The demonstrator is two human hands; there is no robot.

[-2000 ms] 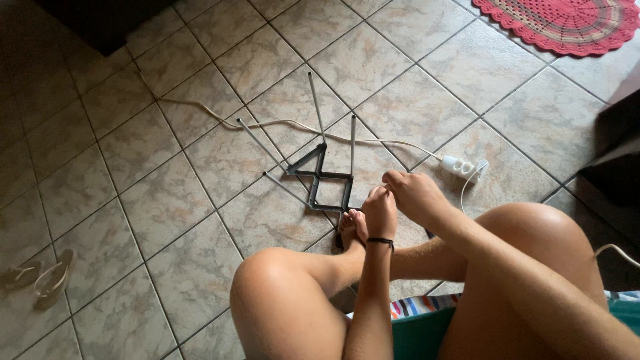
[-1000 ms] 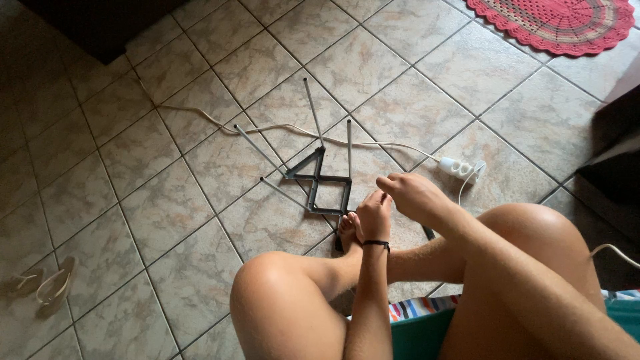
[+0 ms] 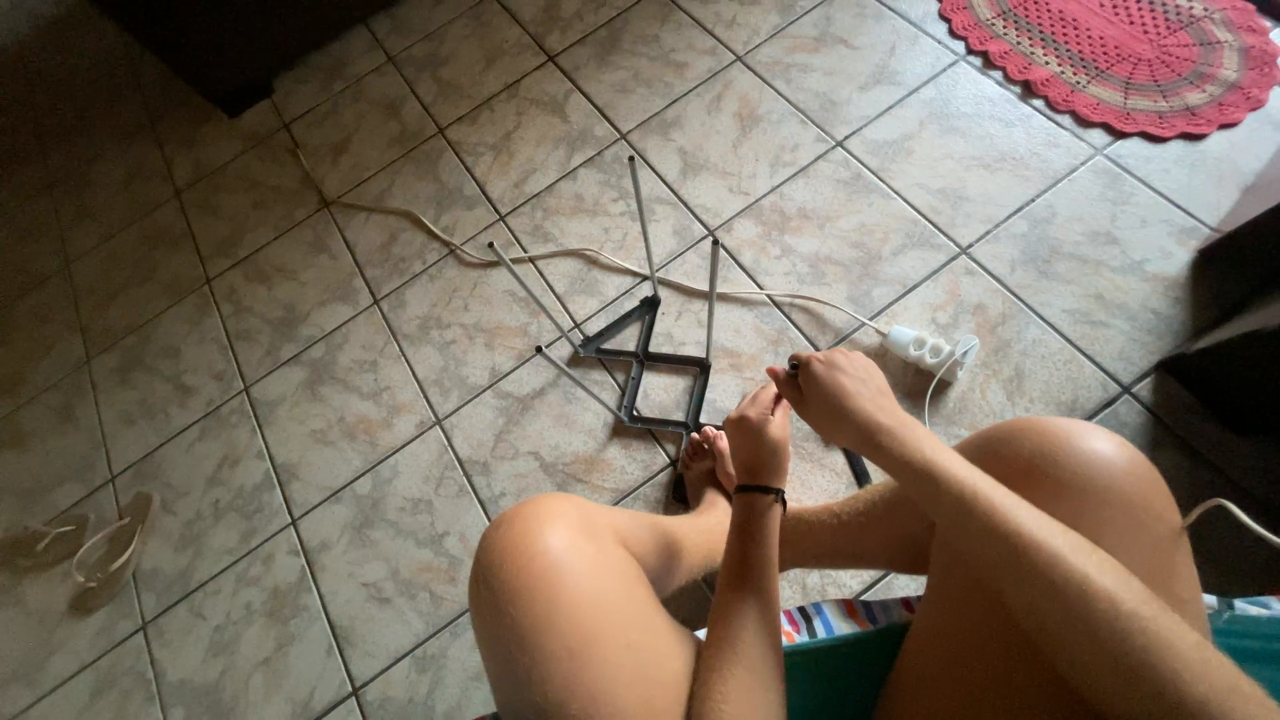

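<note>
A black frame of joined square and triangular parts (image 3: 667,359) lies on the tiled floor in front of my feet, with several thin grey metal rods (image 3: 713,300) standing out from it. My left hand (image 3: 758,440), with a black band at the wrist, is closed just right of the frame, above my foot. My right hand (image 3: 838,393) touches it from the upper right, its fingers curled round a small dark-ended object (image 3: 794,366) that they mostly hide. What my left fingers grip is hidden. Part of a black bar (image 3: 857,467) shows below my right hand.
A white power strip (image 3: 930,352) with a plugged-in cable lies right of my hands. Its cord (image 3: 590,252) runs left across the floor, behind the frame and by the rods. A red crocheted rug (image 3: 1130,60) is at upper right, flip-flops (image 3: 115,550) at lower left, dark furniture (image 3: 235,45) at upper left.
My right hand has turned a little at the wrist, and a dark end now shows between its fingers. The frame and my left hand keep their places.
</note>
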